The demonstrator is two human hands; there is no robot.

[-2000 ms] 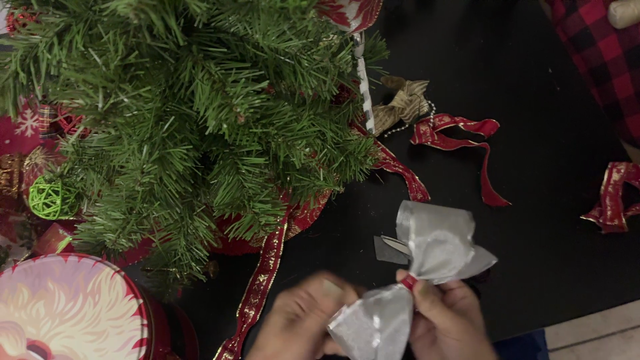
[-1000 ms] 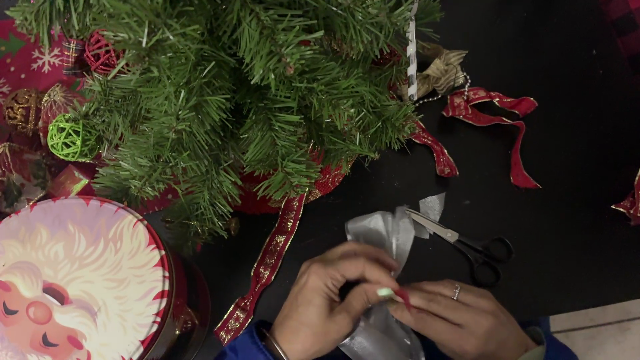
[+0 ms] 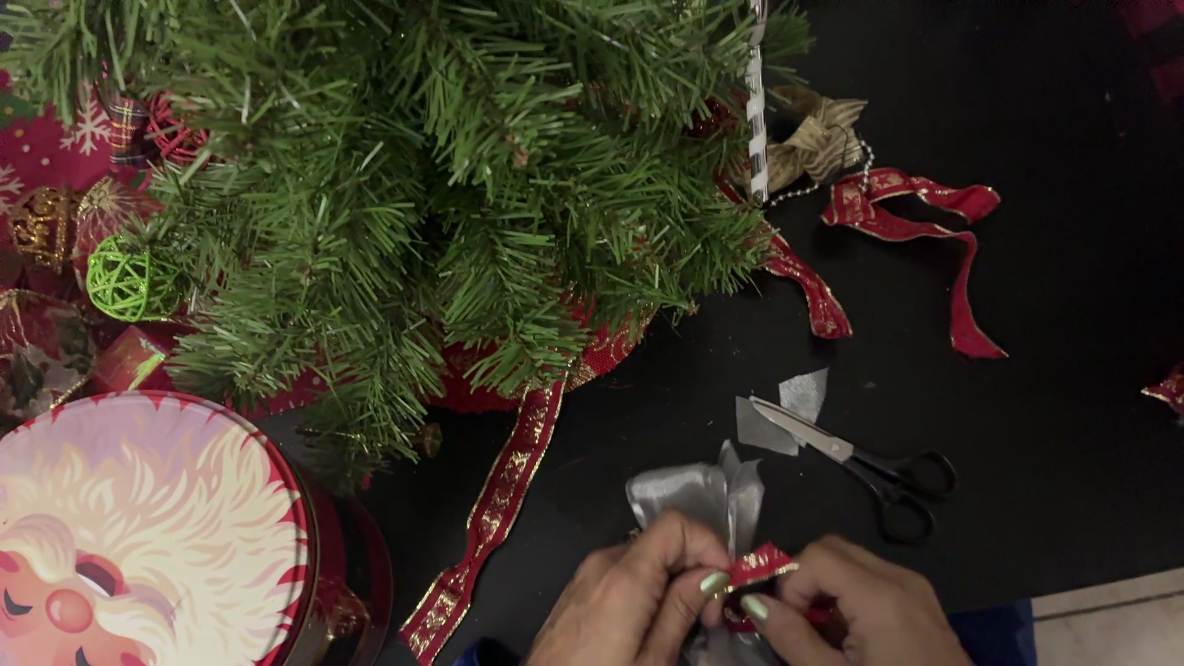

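Note:
At the bottom of the head view, my left hand point(image 3: 634, 592) pinches one part of a short red ribbon with gold edges point(image 3: 760, 566). My right hand point(image 3: 856, 606) grips the same ribbon from the other side. Beneath and behind the fingers lies a silver fabric bow point(image 3: 684, 495), its upper loop spread toward the tree and its lower part mostly hidden by the hands. Scissors with black handles point(image 3: 846, 453) rest on the dark table just above my right hand, their blades over silver fabric scraps point(image 3: 803, 396).
An artificial Christmas tree point(image 3: 444, 185) covers the upper left. A round tin with a Santa face point(image 3: 148, 527) stands at lower left. A long red ribbon point(image 3: 513, 481) trails between them. Red ribbon loops point(image 3: 962, 240) and a tan bow point(image 3: 814, 139) lie upper right. A green wicker ball point(image 3: 132, 277) sits left.
The hands have shifted from holding the silver bow outward to working the red ribbon at its middle. The bow has turned more upright. The scissors, mostly hidden at first, now show fully.

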